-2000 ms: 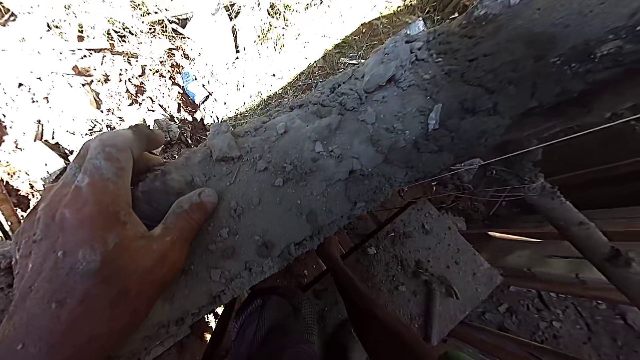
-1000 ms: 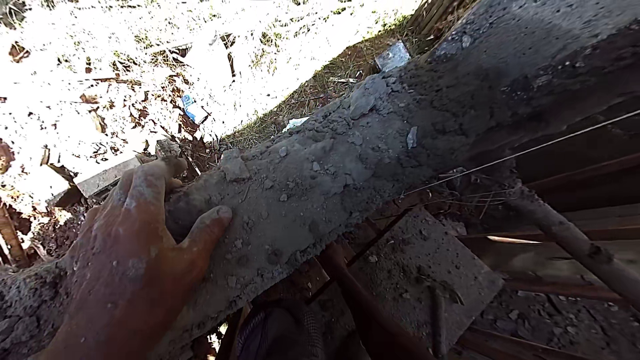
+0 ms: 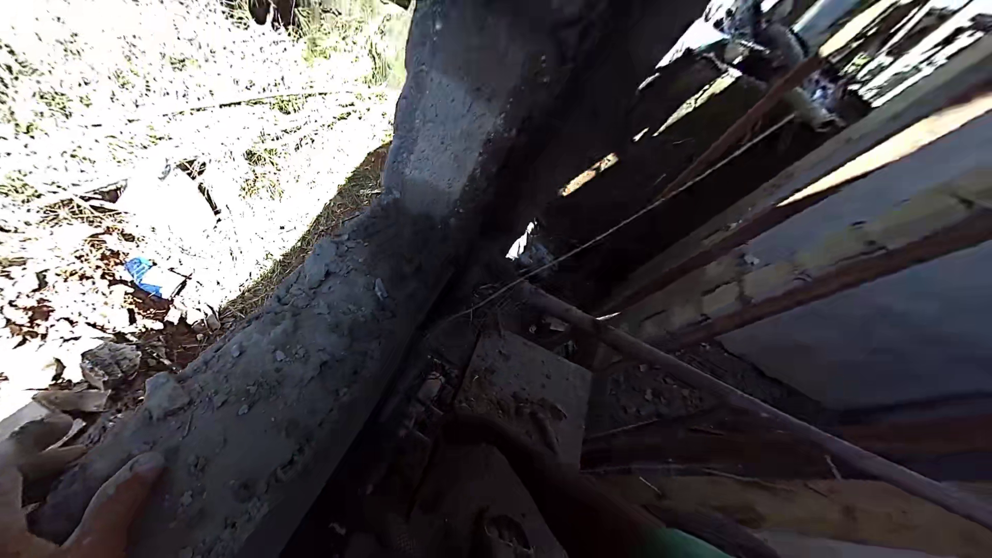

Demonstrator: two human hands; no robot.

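Note:
At the lower left, my left hand [image 3: 93,504] rests on the rough, mortar-covered top of a wall [image 3: 256,395], thumb and fingers spread apart over it. Crumbs and small lumps of grey mortar lie along this surface. My right forearm reaches up from a green sleeve [image 3: 682,542] at the bottom. In deep shadow below the wall top, my right hand [image 3: 465,426] is barely visible, and whether it holds anything cannot be told. Beside it is a flat board [image 3: 535,380] with patches of mortar on it.
A stretched string [image 3: 604,236] runs diagonally past the wall. A wooden pole [image 3: 721,387] slants across the right, among timbers and a block wall [image 3: 845,271]. A grey column [image 3: 449,132] rises at the wall's far end. Rubble and a blue-and-white wrapper [image 3: 147,277] lie on sunlit ground.
The view has swung right and up, bringing the column and more timbers into sight. My left hand now shows only in part at the lower left, still on the wall top.

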